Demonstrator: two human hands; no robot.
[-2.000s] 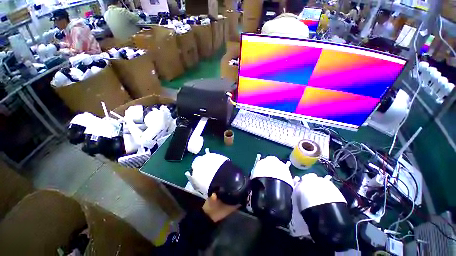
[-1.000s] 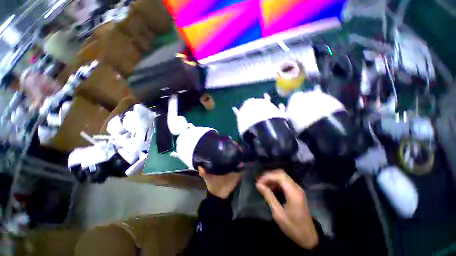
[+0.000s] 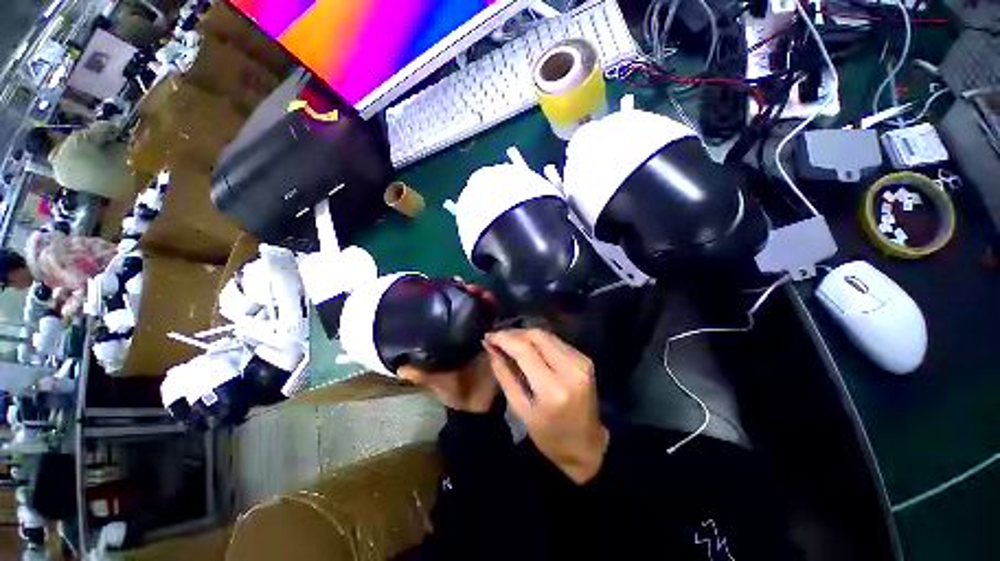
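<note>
Three dome cameras with white housings and glossy black balls stand in a row at the bench's front edge. My left hand is around the lower side of the black ball of the leftmost dome camera, its fingers partly hidden by the ball. My right hand is at the right side of that ball, thumb and fingertips pinched close together; whether they hold something small cannot be told. The middle dome camera and the right dome camera stand untouched.
A white mouse, a yellow tape ring and grey-white boxes lie right. A thin white cable hangs over the edge. Behind are a keyboard, tape roll, cardboard core and black printer. White cameras fill a bin left.
The view has turned and moved closer to the bench. My right hand, out of view at first, has come up to the leftmost camera's ball. My left hand stays on it.
</note>
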